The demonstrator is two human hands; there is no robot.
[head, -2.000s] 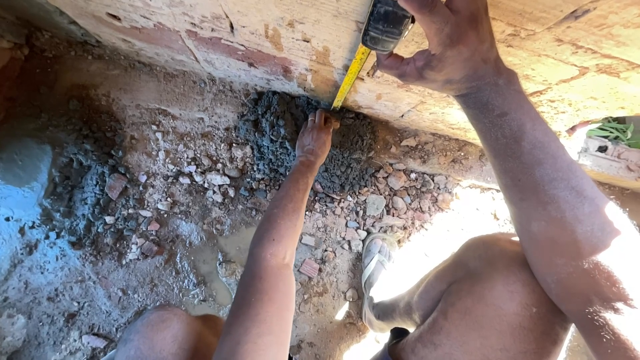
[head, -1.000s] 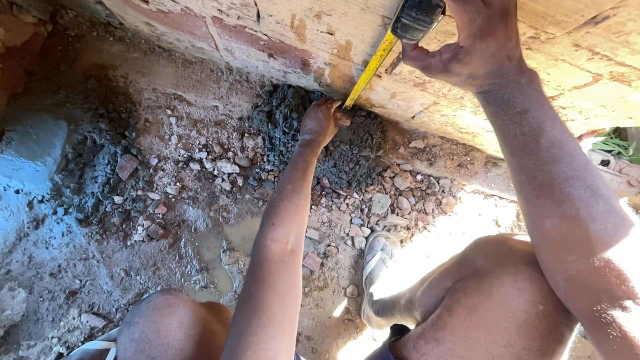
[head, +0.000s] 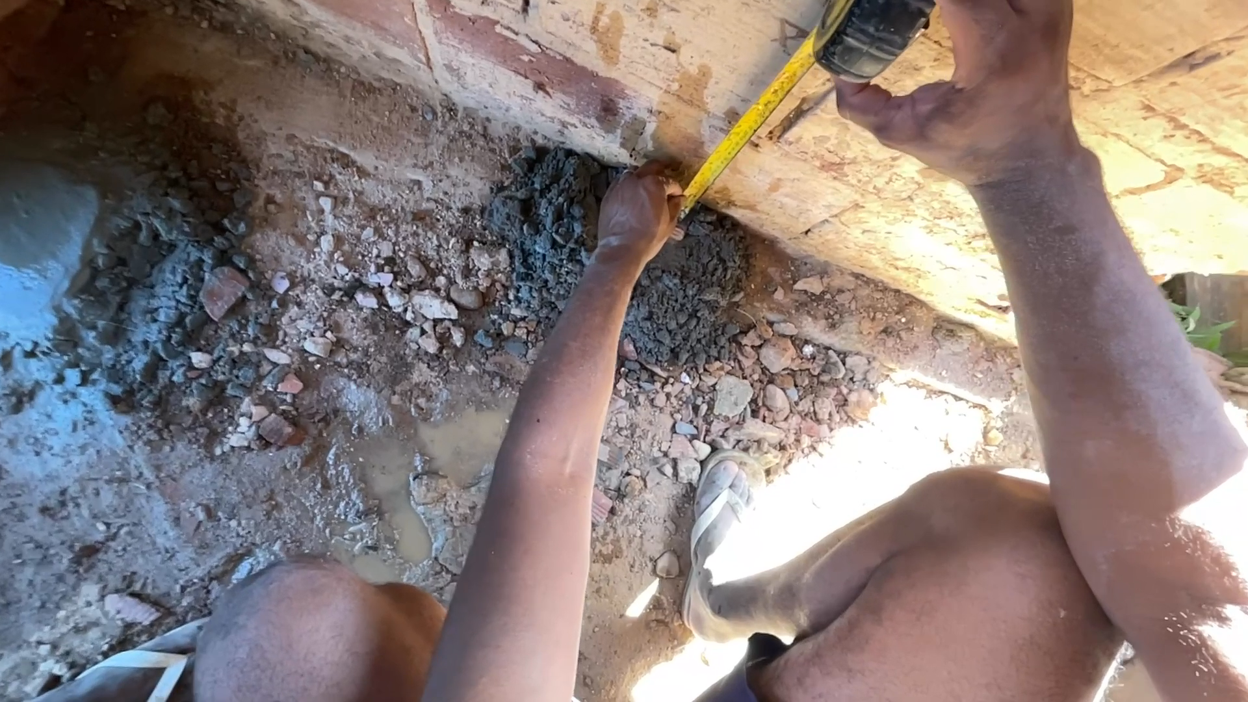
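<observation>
My left hand point(head: 639, 210) pinches the lower end of a yellow tape measure blade point(head: 751, 122) at the foot of the brick wall, just above a heap of dark wet mortar point(head: 687, 302). The blade runs up along the wall, slanting right, to its black case point(head: 871, 37) at the top edge. My right hand point(head: 985, 88) is at the case, thumb below it; its fingers are partly cut off by the frame edge.
The plastered brick wall point(head: 897, 195) crosses the top and right. Another dark mortar heap point(head: 161, 292) lies at left by a wet grey patch point(head: 39, 244). Broken stones point(head: 731, 395) and a muddy puddle point(head: 468, 444) mark the ground. My sandalled foot point(head: 720, 497) is below the mortar.
</observation>
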